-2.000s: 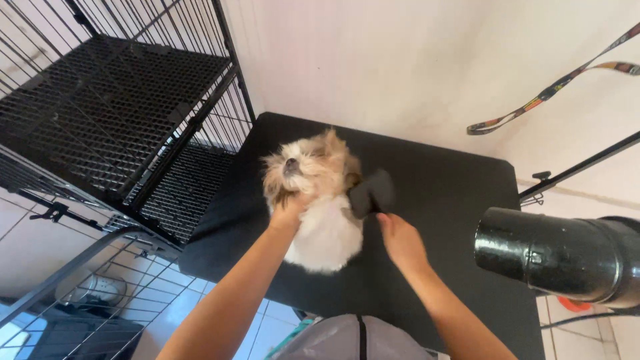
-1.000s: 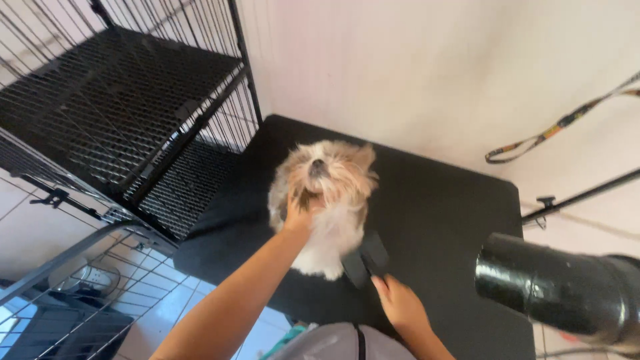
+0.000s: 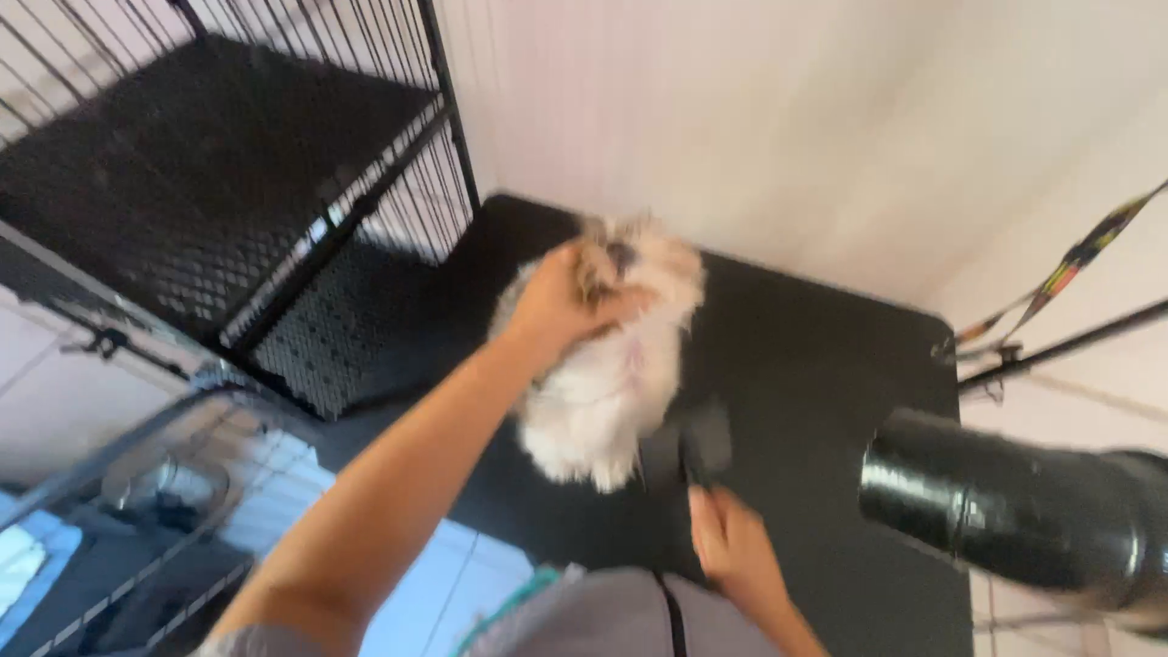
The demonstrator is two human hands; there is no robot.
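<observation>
A small long-haired dog [image 3: 607, 392], white on the chest with tan on the head, is on a black grooming table [image 3: 821, 365], muzzle tilted up. My left hand [image 3: 570, 297] holds the dog at the side of its face and under its chin, fingers in the fur. In my right hand [image 3: 735, 543] is the handle of a dark grooming brush [image 3: 693, 447], blurred by motion. Its wide head is just to the right of the dog's lower body; whether it touches the fur I cannot tell.
A black wire cage [image 3: 338, 219] with shelves stands at the left. From the right a shiny black dryer nozzle [image 3: 995, 511] reaches over the table. A patterned strap [image 3: 1086, 255] hangs near a metal arm [image 3: 1086, 347] at the right. The wall is behind the table.
My left hand has moved from under the chin to the side of the dog's face. The brush, beside the dog's shoulder two seconds ago, is now lower, by its lower body.
</observation>
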